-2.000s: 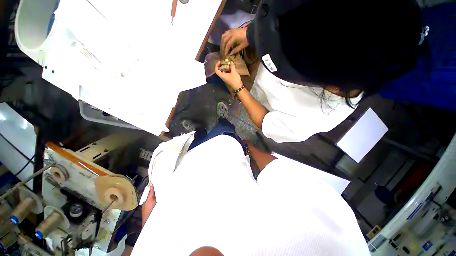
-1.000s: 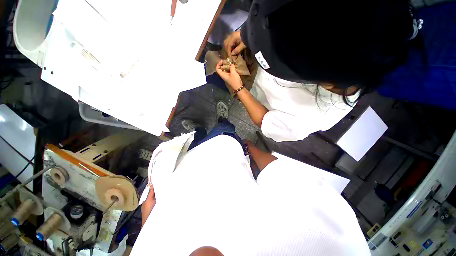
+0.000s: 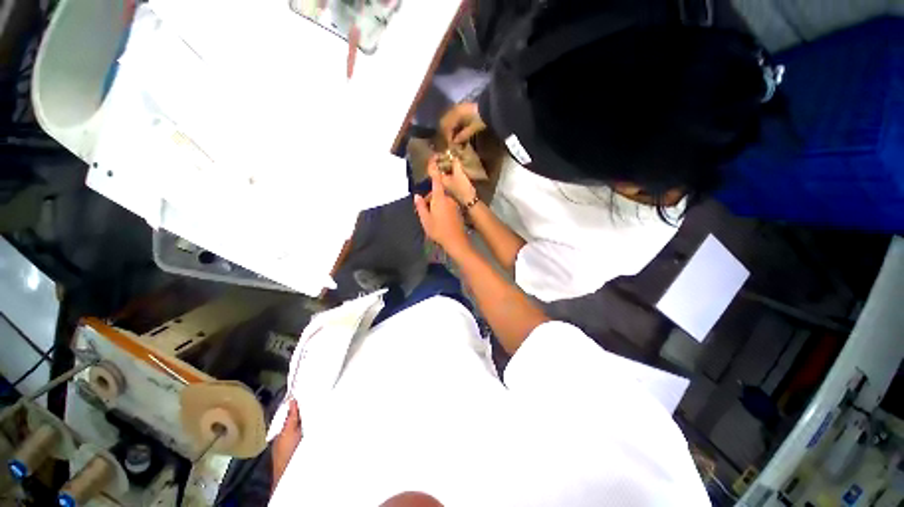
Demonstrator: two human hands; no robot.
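Note:
A folded white cloth piece (image 3: 315, 349) hangs at the left side of my white shirt. My left hand (image 3: 288, 432) is at its lower edge, pressed against it; most of the fingers are hidden, but it grips the cloth. My right hand (image 3: 439, 216) reaches forward, fingers apart and holding nothing. Its fingertips are just below a co-worker's hand (image 3: 458, 184); whether they touch is unclear. The co-worker's hands hold a brown garment piece (image 3: 471, 163) with small pale bits on it.
A white table (image 3: 268, 129) stands ahead to the left, with a red-handled tool (image 3: 352, 51) and a clear tray. The co-worker in a dark cap (image 3: 595, 89) sits ahead right. A machine with a tan disc (image 3: 220, 420) and thread cones (image 3: 91, 479) is at lower left.
My right hand has come forward into view towards the co-worker's hands. My left hand still grips the white cloth. The view has shifted slightly, showing more of the clear tray.

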